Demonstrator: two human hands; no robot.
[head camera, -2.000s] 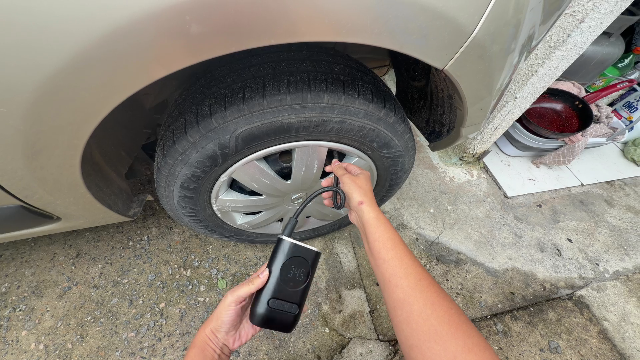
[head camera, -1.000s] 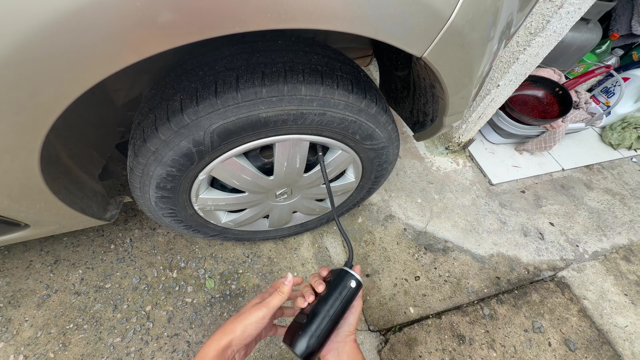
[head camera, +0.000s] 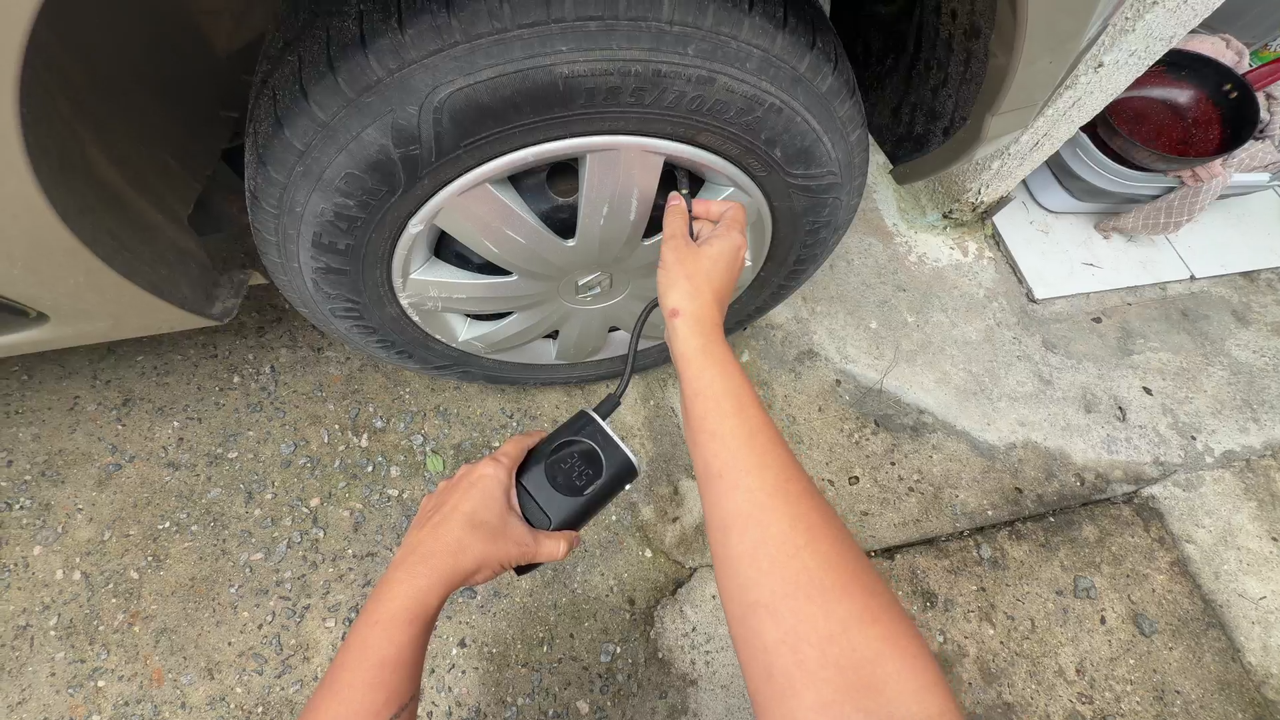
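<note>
My left hand (head camera: 480, 520) grips a black portable tire inflator (head camera: 578, 470) with a round lit display, held over the ground below the wheel. From its top a black air hose (head camera: 635, 350) curves up and passes behind my right wrist. My right hand (head camera: 702, 262) pinches the hose's end fitting (head camera: 683, 182) between thumb and fingers, at a gap between spokes of the silver hubcap (head camera: 592, 285). The valve stem itself cannot be made out. Around the hubcap is the black rubber tire (head camera: 345, 215) of a beige car.
The car's beige body panel (head camera: 70, 270) frames the wheel on the left. A rough concrete post (head camera: 1075, 120) stands at the right. Beyond it a dark red frying pan (head camera: 1180, 110) rests on a plastic tub (head camera: 1080, 175), beside a cloth (head camera: 1175, 205) and white tiles (head camera: 1090, 245). Below lies cracked concrete (head camera: 1000, 400).
My right hand has moved from the inflator up to the hose end at the wheel. My left hand now grips the inflator, its display facing up. The view is closer to the wheel.
</note>
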